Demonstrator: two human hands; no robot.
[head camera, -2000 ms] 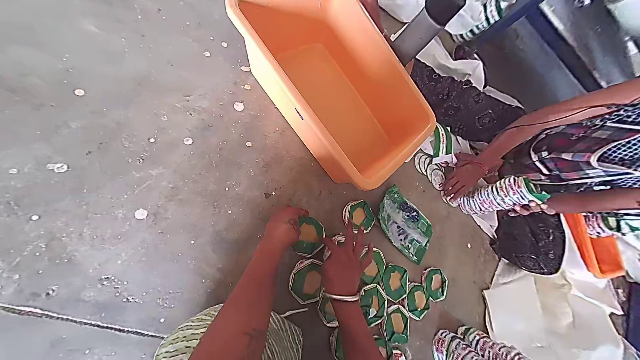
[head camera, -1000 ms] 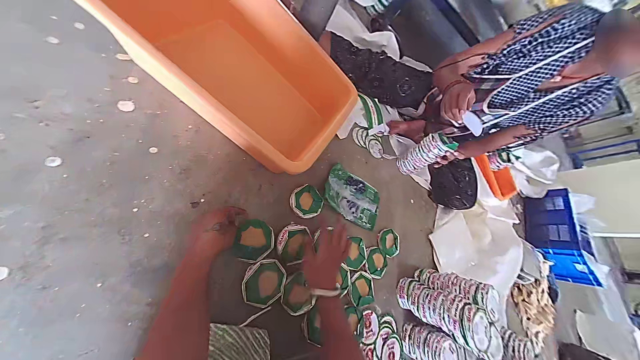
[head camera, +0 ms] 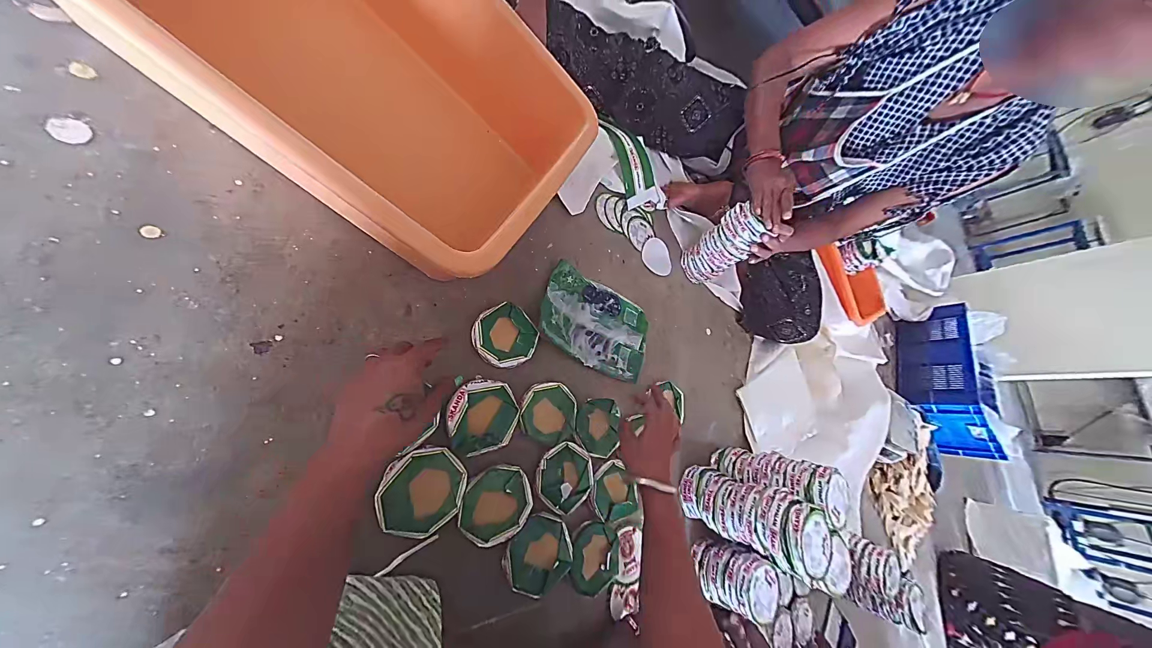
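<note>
Round green packets (head camera: 481,418) with tan centres and octagonal rims stand in loose rows on the floor. At the left end of the rows, my left hand (head camera: 389,396) has its fingertips on the edge of a packet, partly hidden behind the hand. My right hand (head camera: 655,427) is at the right end, its fingers over a small green packet (head camera: 670,401); whether it grips it I cannot tell. One packet (head camera: 505,334) sits apart above the rows, beside a crumpled green printed plastic bag (head camera: 595,321).
A big orange plastic tub (head camera: 468,261) fills the upper left. Printed rolls of stacked discs (head camera: 765,517) lie at right near white sheeting (head camera: 810,414). A co-worker (head camera: 900,117) holds another roll (head camera: 724,241). Blue crates (head camera: 940,378) stand farther right.
The view has swung so the packets appear closer and more of the right side shows. My right hand has moved from the middle packets to the right end of the rows.
</note>
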